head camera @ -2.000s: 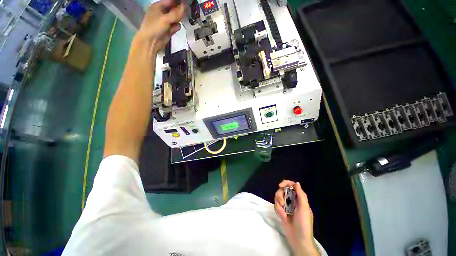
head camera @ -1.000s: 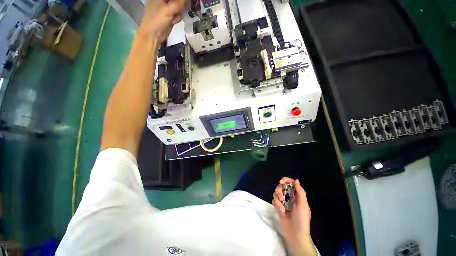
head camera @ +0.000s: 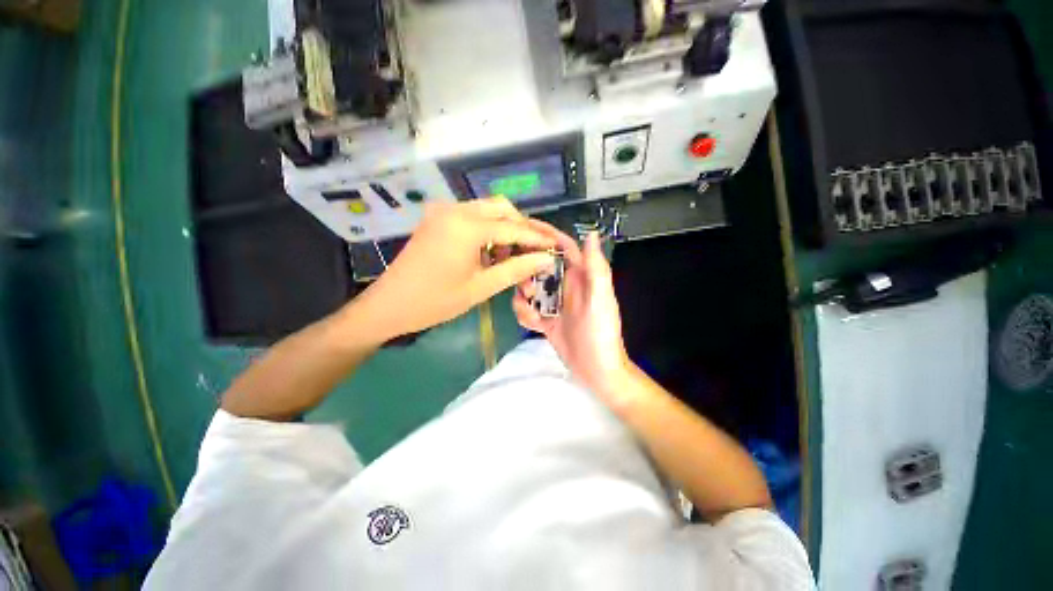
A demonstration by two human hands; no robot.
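Note:
A small silver-grey metal housing point(head camera: 549, 289) with dark parts is held in front of my body, just below the machine's front edge. My right hand point(head camera: 587, 318) is closed around it from the right. My left hand point(head camera: 473, 260) reaches in from the left, its fingertips at the housing's upper left side. Whether my left fingers hold a small part is too blurred to tell.
The white machine point(head camera: 473, 116) stands ahead with its touch screen point(head camera: 516, 179) and red button point(head camera: 701, 144). At right are the black tray point(head camera: 924, 104) with a row of housings, the electric screwdriver point(head camera: 883, 291) and a white strip point(head camera: 878, 393) with loose housings point(head camera: 913, 473).
My left hand has come down from the machine's upper left to the housing. My right hand has moved up and left with the housing. The view has shifted, showing more of the white strip.

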